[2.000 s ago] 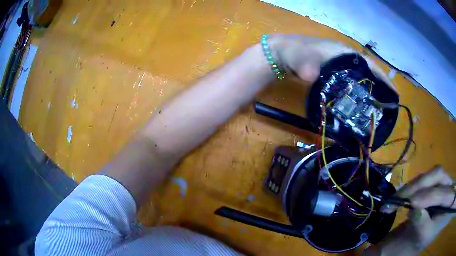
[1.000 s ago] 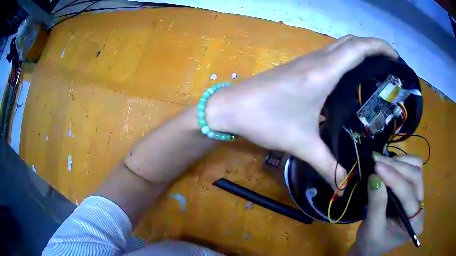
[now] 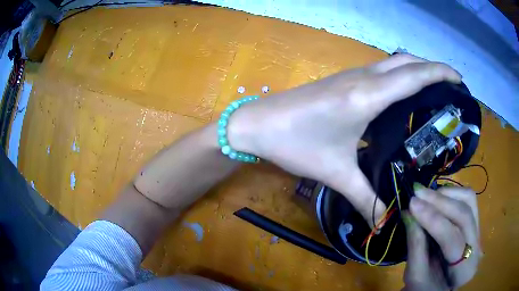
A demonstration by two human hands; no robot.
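Note:
My left hand point(image 3: 336, 119), with a green bead bracelet at the wrist, holds the black camera head shell point(image 3: 387, 122) from its left side, the thumb low near the wires. A circuit board point(image 3: 427, 139) with a yellow patch shows inside. My right hand point(image 3: 444, 227) is closed around a slim dark tool, largely hidden by the fingers, its upper end near a white connector point(image 3: 398, 167). Red and yellow wires point(image 3: 371, 253) loop down over the black base housing point(image 3: 347, 241) below, which is partly covered by both hands. A black antenna point(image 3: 287, 235) projects from the housing to the left.
Two small white round bits point(image 3: 241, 90) lie on the orange wooden tabletop point(image 3: 114, 113) above my left wrist. A round brownish roll point(image 3: 40, 37) and thin cables are at the upper left. A white sheet point(image 3: 364, 23) runs along the far edge. Part of a dark bracket point(image 3: 305, 188) shows beside the housing.
Since two seconds ago my left hand has come over the head shell, turning it. In the last second my right hand has raised the tool among the wires, and the housing has shifted slightly left.

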